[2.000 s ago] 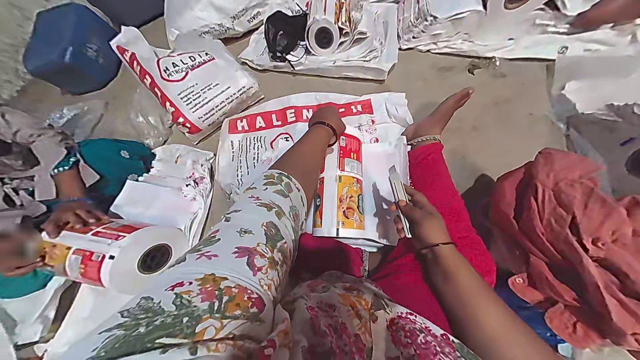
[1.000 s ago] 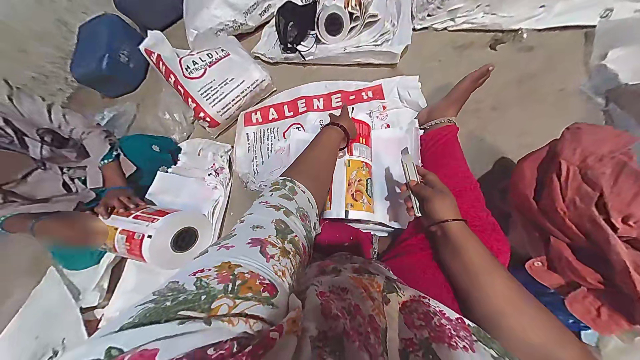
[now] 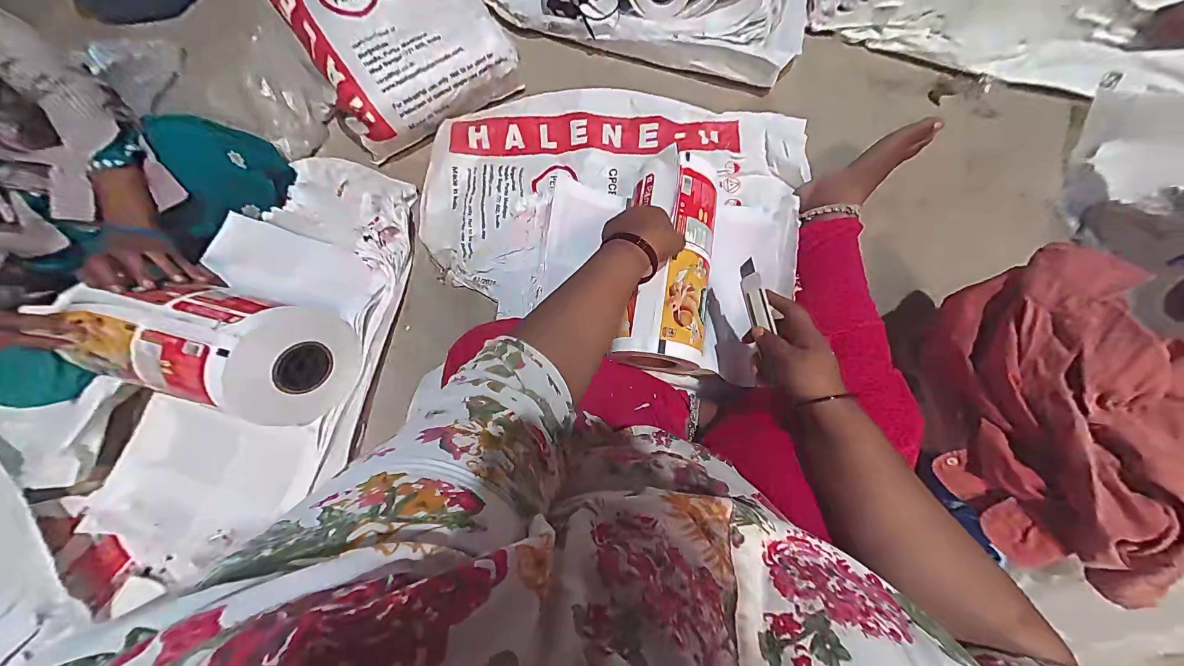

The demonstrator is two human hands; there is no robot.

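Note:
A roll of printed plastic packaging film lies lengthwise before me, its near end by my lap, over white sheets and a flattened woven plastic sack with red print. My left hand is closed at the roll's left side on the film's edge, and a flap of film stands up just beyond it. In my right hand, right of the roll, is a snap-off utility knife with its blade pointing up and away. The fingertips of my left hand are partly hidden.
At the left, a co-worker's hands rest on another film roll over white sheets. A full printed sack stands beyond. A crumpled reddish cloth lies at the right. My bare foot is beside the flattened sack.
My left hand has come back from the roll's far end toward me, and a flap of film now stands raised there. My right hand still holds the knife beside the roll.

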